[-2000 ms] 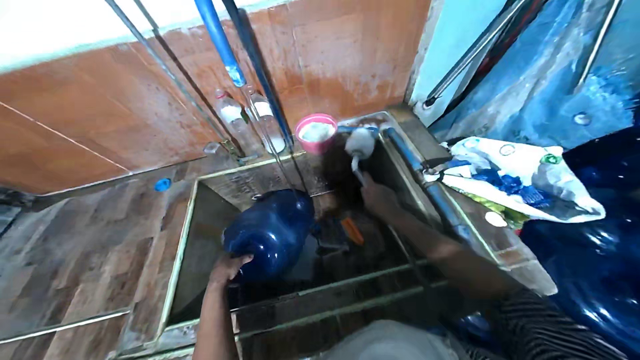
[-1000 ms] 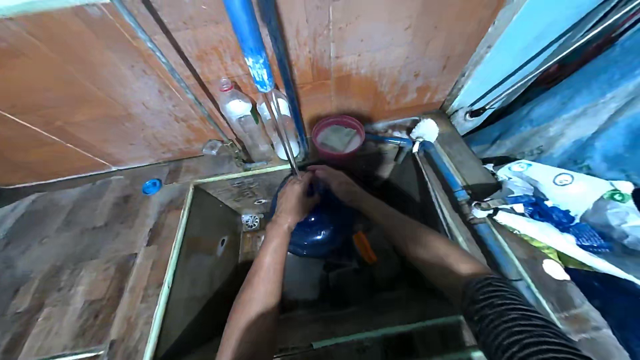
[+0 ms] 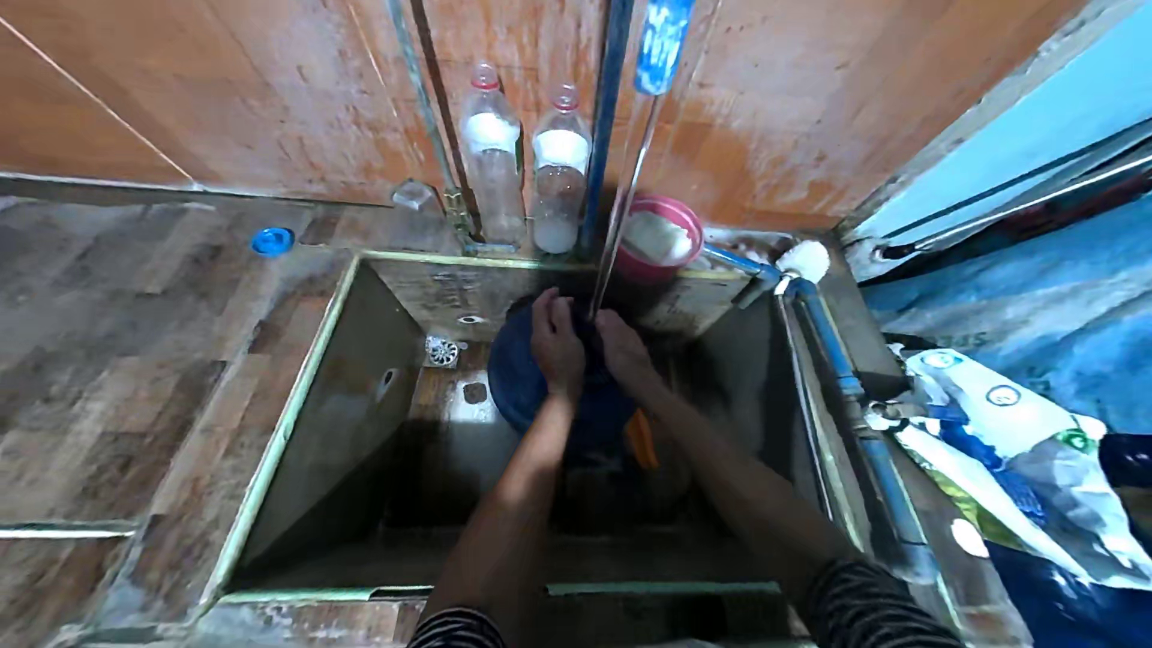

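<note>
A large blue plastic water jug (image 3: 522, 378) stands in a deep tiled basin (image 3: 310, 405), its top toward the wall. My left hand (image 3: 558, 346) lies on the left of the jug's top, fingers bent over it. On the other side of the neck rests my right hand (image 3: 623, 351). Between the hands a thin stream of water (image 3: 625, 198) comes down from a blue pipe (image 3: 664, 45). The jug's mouth is hidden by the hands and shadow. An orange object (image 3: 642, 441) lies beside the jug. A round white-headed brush (image 3: 804, 261) rests at the basin's back right corner.
Two clear plastic bottles (image 3: 493, 171) stand against the wall behind the basin, near a pink tub (image 3: 661, 236) with whitish contents. A blue cap (image 3: 272, 241) lies on the left ledge. Blue pipe (image 3: 832, 351) runs along the right rim, beside plastic bags (image 3: 1035, 450). A drain (image 3: 441, 351) shows inside the basin.
Two seconds ago the jug lay tilted and my right hand held the brush. Now the jug is more upright with both hands at its top, and the brush rests at the corner.
</note>
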